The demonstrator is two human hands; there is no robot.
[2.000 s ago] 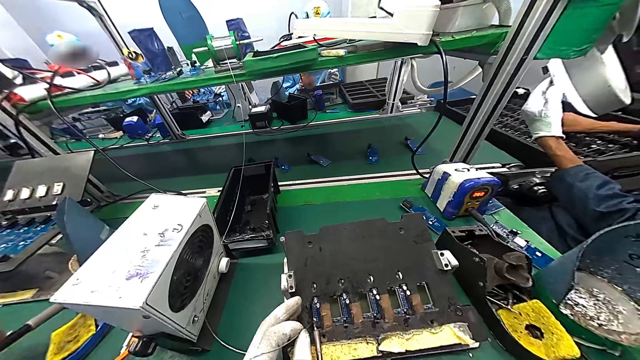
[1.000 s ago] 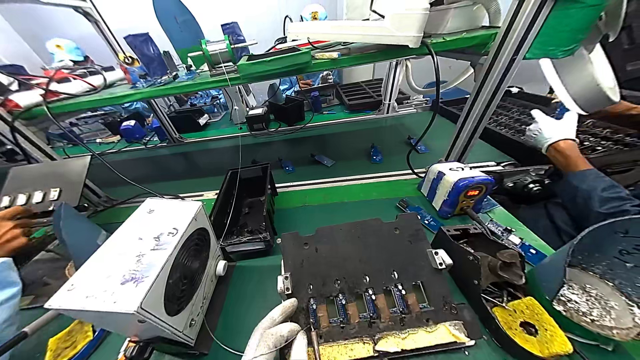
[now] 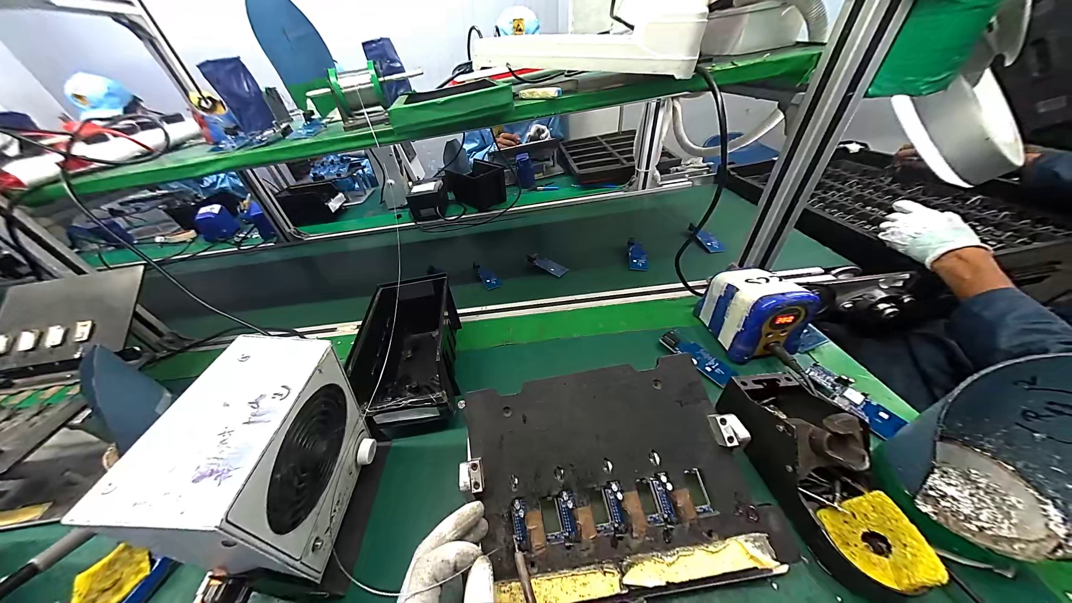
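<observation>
My left hand (image 3: 448, 557), in a white glove, is at the bottom, beside the left edge of a black fixture plate (image 3: 586, 427). Thin solder wire (image 3: 364, 586) runs between its fingers towards the plate. Several small blue circuit boards (image 3: 615, 502) stand upright in the plate's slots, with brown tape pieces between them. The thin metal rod of a soldering iron (image 3: 524, 576) reaches up from the bottom edge to the leftmost board, over yellow foam (image 3: 703, 563) on the plate's front edge. My right hand is not in view. Spool (image 3: 358, 88) sits on the shelf above.
A white fan unit (image 3: 201, 452) and black bin (image 3: 402, 352) stand left. At right are a blue soldering station (image 3: 758, 314), an iron stand with yellow sponge (image 3: 881, 540) and a duct (image 3: 988, 452). A co-worker's gloved hand (image 3: 930, 230) is over a black tray (image 3: 879, 197).
The co-worker's gloved hand at right has lowered to the black tray. Another person's hand, at the left edge one second ago, is out of view. Boards behind the green ledge have shifted right.
</observation>
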